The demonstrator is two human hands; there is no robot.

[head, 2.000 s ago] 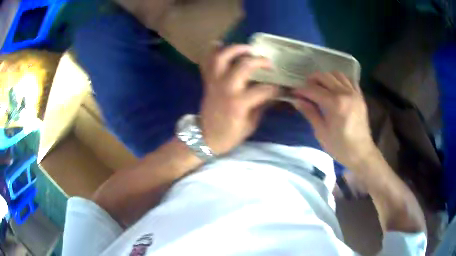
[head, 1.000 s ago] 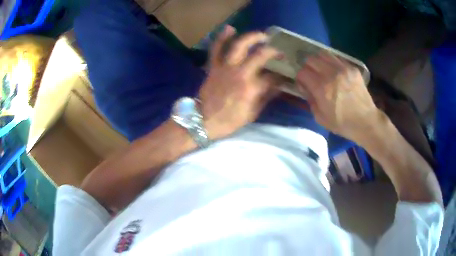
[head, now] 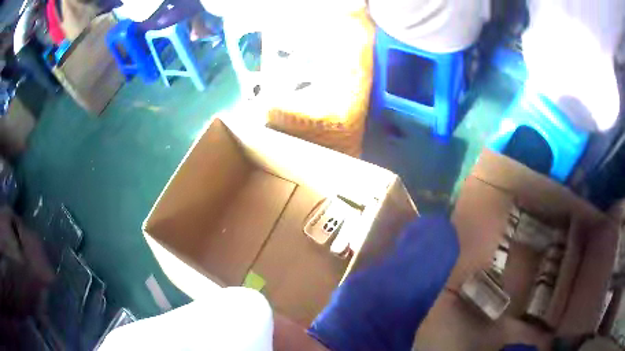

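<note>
Neither of my hands is in view; only a white sleeve and a bit of my left forearm show at the bottom edge. An open cardboard carton point(head: 267, 219) stands on the floor beside my blue-trousered knee. Inside it, near the right wall, lies a pale housing shell point(head: 325, 221) with dark oval holes. Another pale piece point(head: 341, 241) lies against it, blurred by glare. A second open carton point(head: 473, 199) at the right holds rows of pale housings point(head: 546, 277) and one shell point(head: 485, 295) lying at an angle.
A yellow-orange sack point(head: 315, 120) stands behind the carton, partly lost in glare. A blue stool point(head: 445, 89) and a light-blue stool point(head: 562, 137) with seated people are behind. More stools and a cardboard piece point(head: 92, 65) are at upper left. Dark flat items point(head: 79, 274) lie lower left.
The view has swung left, from my lap to the floor and cartons. My hands and the shell they held have left the picture.
</note>
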